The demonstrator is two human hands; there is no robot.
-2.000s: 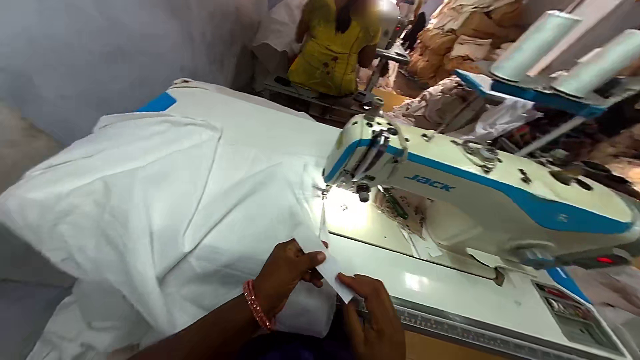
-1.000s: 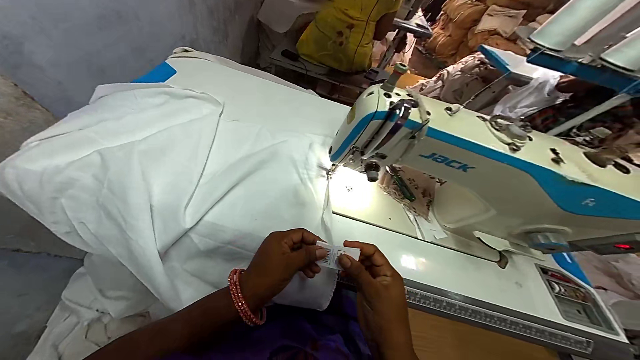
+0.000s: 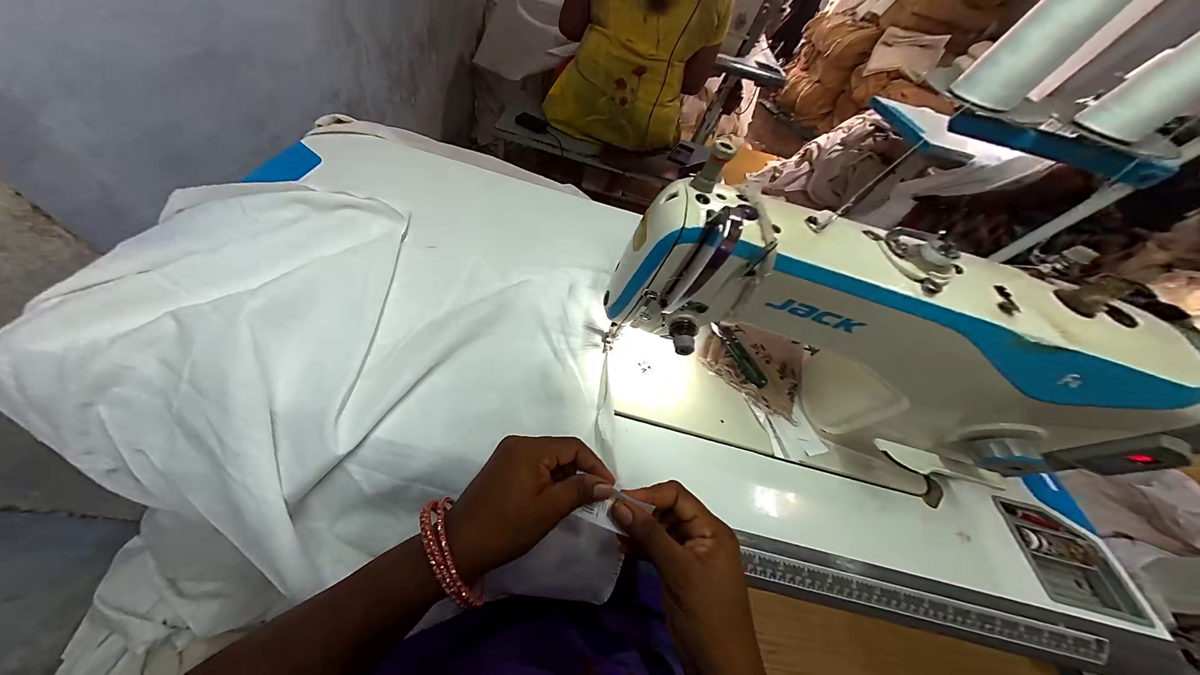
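My left hand (image 3: 530, 502), with pink bangles at the wrist, pinches one end of a small white label (image 3: 600, 516). The label's other end is between the thumb and finger of my right hand (image 3: 689, 544). Both hands are at the near edge of a large white cloth (image 3: 450, 394), just in front of the machine. The cloth's right edge runs up to the needle area (image 3: 609, 337) of a Jack sewing machine (image 3: 891, 319), whose lamp lights the bed. Whether the label touches the cloth edge I cannot tell.
Under the machine arm lie a green-handled tool (image 3: 742, 356) and a patterned cloth scrap (image 3: 778, 370). A ruler strip (image 3: 919, 600) lines the table's front edge. Thread cones (image 3: 1041, 52) stand at upper right. Beyond the machine, a person in yellow (image 3: 628, 75) sits near piled cloth (image 3: 844, 66).
The white strip, long and flat between my hands two seconds ago, now shows only as a small piece at my fingertips. My hands have drawn closer together. The cloth stays under the needle area.
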